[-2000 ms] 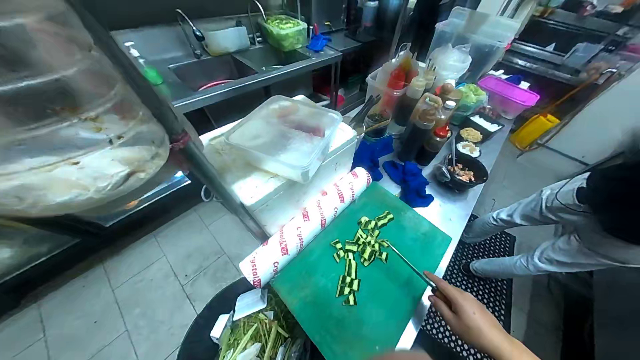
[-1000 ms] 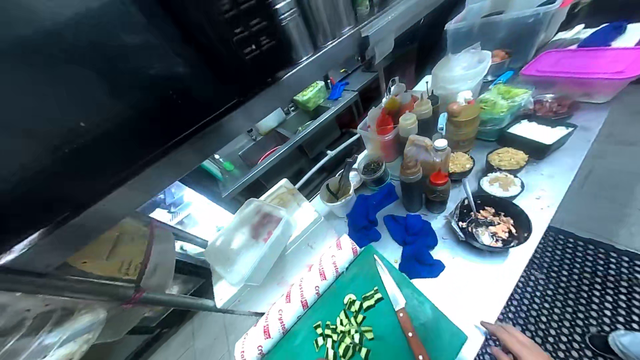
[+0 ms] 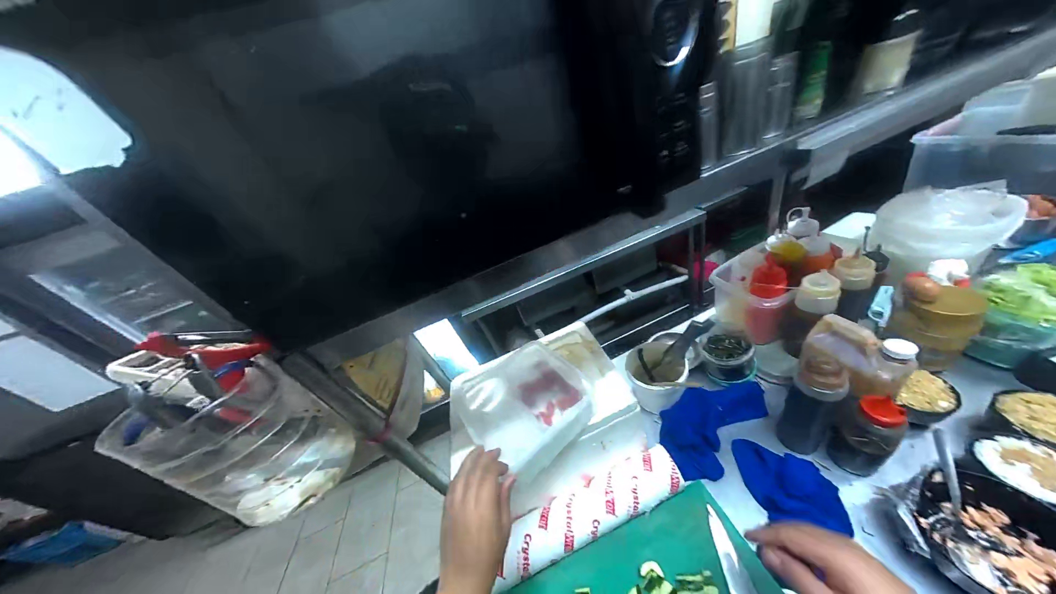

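My left hand (image 3: 477, 516) reaches to the near edge of a translucent plastic container (image 3: 528, 408) with some red contents; whether it grips the edge I cannot tell. My right hand (image 3: 817, 554) is beside the kitchen knife (image 3: 728, 549), its fingers extended and nothing seen in them. The knife's blade lies on the green cutting board (image 3: 615, 559), its handle cut off by the frame. Pieces of cut green vegetable (image 3: 672, 582) lie on the board at the bottom edge. A roll of cling film in a printed wrapper (image 3: 594, 511) runs along the board's far left side.
Blue cloths (image 3: 788, 487) lie beyond the board, with sauce bottles (image 3: 807, 404) behind them. A black bowl of chopped food (image 3: 990, 528) with a spoon stands at right. A microwave (image 3: 429, 140) sits on the shelf above. A clear tub of utensils (image 3: 239, 437) hangs at left.
My left hand has come into view at the translucent container. The view has swung left. The knife, held in my right hand two seconds ago, lies on the board in the later frames.
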